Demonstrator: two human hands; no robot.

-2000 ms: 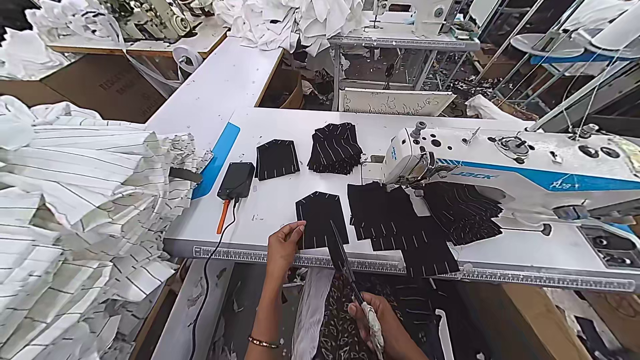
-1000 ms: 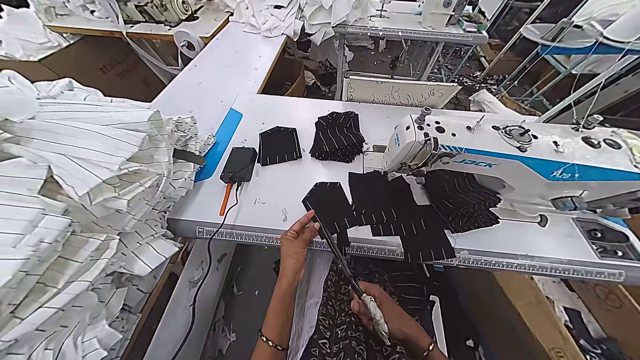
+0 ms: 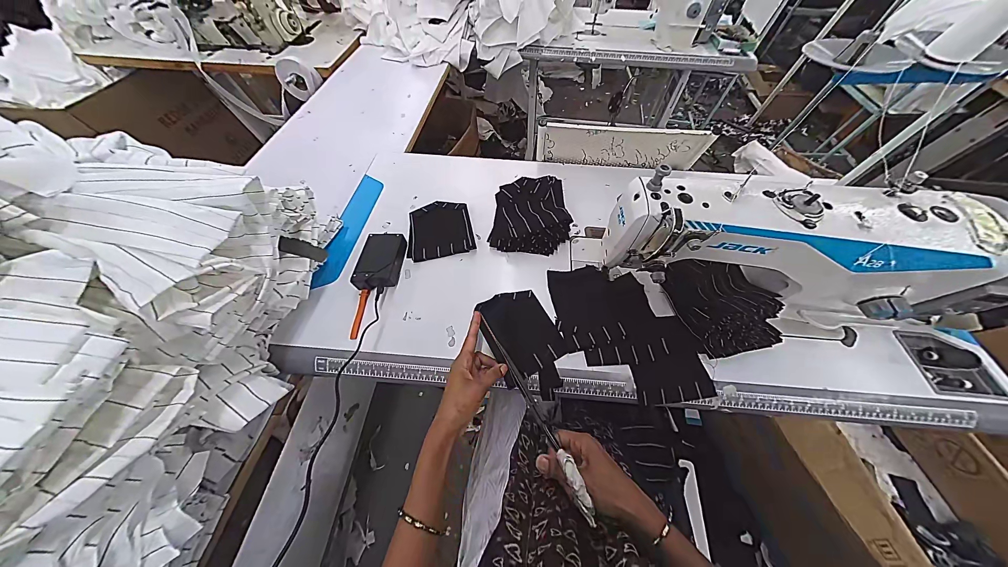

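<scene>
My right hand [image 3: 579,465] grips the white-wrapped handles of a pair of scissors [image 3: 535,405], whose blades reach up along the left side of a black striped fabric piece [image 3: 524,331] at the table's front edge. My left hand [image 3: 475,374] is at that side of the piece, index finger extended to its upper left corner, thumb beside the blades; whether it pinches the cloth is unclear. Just right lie overlapping black pieces [image 3: 606,315]. Behind are a small black stack [image 3: 441,231] and a thicker striped stack [image 3: 531,215].
A Jack sewing machine [image 3: 819,244] stands at right, with more black pieces [image 3: 720,307] under its arm. Left are a black box [image 3: 379,261] with a cable, an orange-handled tool [image 3: 359,315] and a heap of white striped fabric [image 3: 142,315]. A measuring tape [image 3: 787,405] runs along the front edge.
The black piece between my hands has turned from upright to slanted. The scissors have moved from its right part to its left side, and my left index finger now extends along it.
</scene>
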